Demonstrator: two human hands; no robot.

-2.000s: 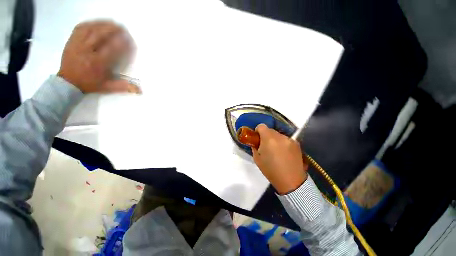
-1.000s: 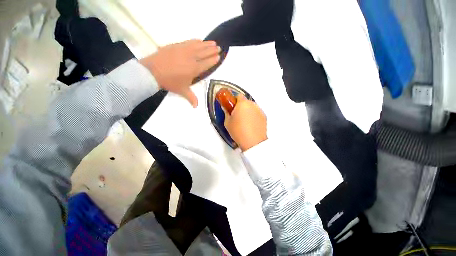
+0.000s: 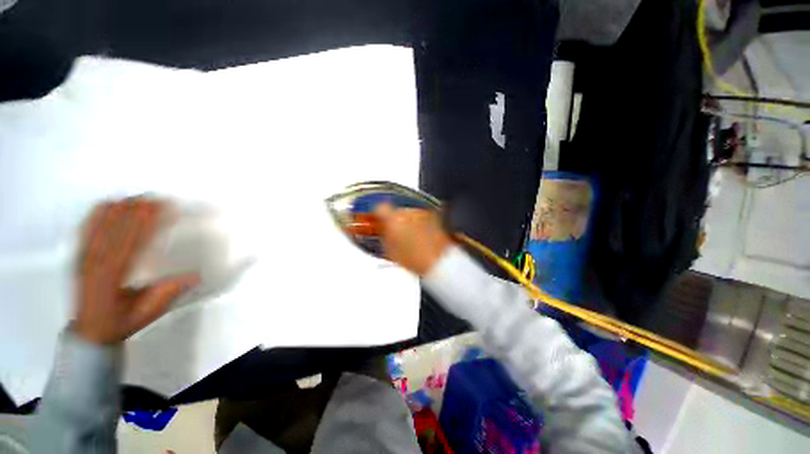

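A large white fabric panel (image 3: 293, 133) lies flat on the black pressing cloth (image 3: 471, 53). My right hand (image 3: 410, 238) grips the orange-brown handle of the steam iron (image 3: 382, 197), which is on the right part of the panel with its tip pointing left. The hand and iron are slightly blurred. My left hand (image 3: 123, 270) is blurred, over the left part of the panel, palm down with thumb apart and holding nothing. Whether it touches the fabric I cannot tell. A yellow hose and cord (image 3: 586, 315) trail from the iron to the lower right.
A blue block with a worn tan top (image 3: 561, 208) stands right of the black cloth. Small yellow and green loops (image 3: 528, 266) lie beside it. A white scrap (image 3: 497, 120) lies on the cloth. Blue crates (image 3: 488, 403) and something red (image 3: 431, 430) are below the table's near edge.
The view has swung to the right; the blue block and yellow hose show again. The iron now points left instead of up. My left hand is farther from the iron, with its fingers pointing up.
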